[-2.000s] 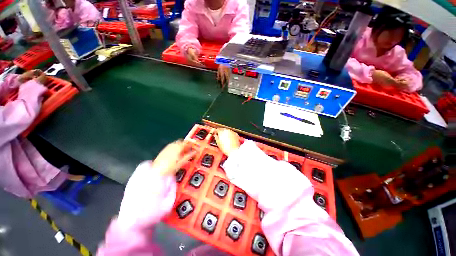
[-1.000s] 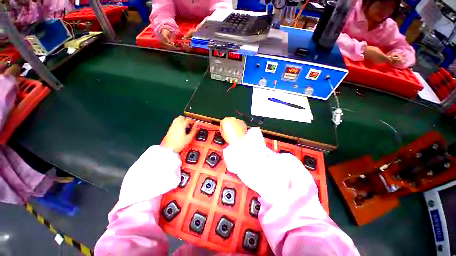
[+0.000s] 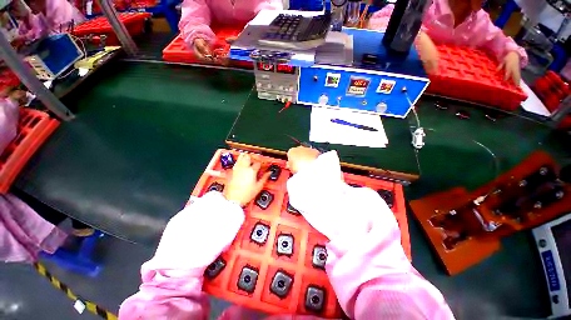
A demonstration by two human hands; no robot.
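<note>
An orange-red tray (image 3: 269, 215) with square pockets lies in front of me. It holds several smartwatch units (image 3: 285, 244), most with the grey back and round sensor window up. The unit (image 3: 227, 160) in the far left corner pocket shows a dark face with a blue-white glow. My left hand (image 3: 246, 180) is over the far left pockets, fingers bent beside a dark unit (image 3: 273, 172); whether it grips anything is unclear. My right hand (image 3: 303, 159) is at the tray's far edge, fingers curled, near thin test leads (image 3: 294, 140). Its fingertips are hidden.
A work board (image 3: 263, 128) beyond the tray bears paper with a blue pen (image 3: 354, 124), a power supply (image 3: 276, 83) and a blue control box (image 3: 360, 91). An orange-brown fixture (image 3: 457, 228) and a tester (image 3: 554, 259) are at right. People in pink smocks sit across the bench.
My left hand has moved right from the tray's far left corner, uncovering the unit with the glowing face. My right hand has shifted slightly right. The view has shifted a little.
</note>
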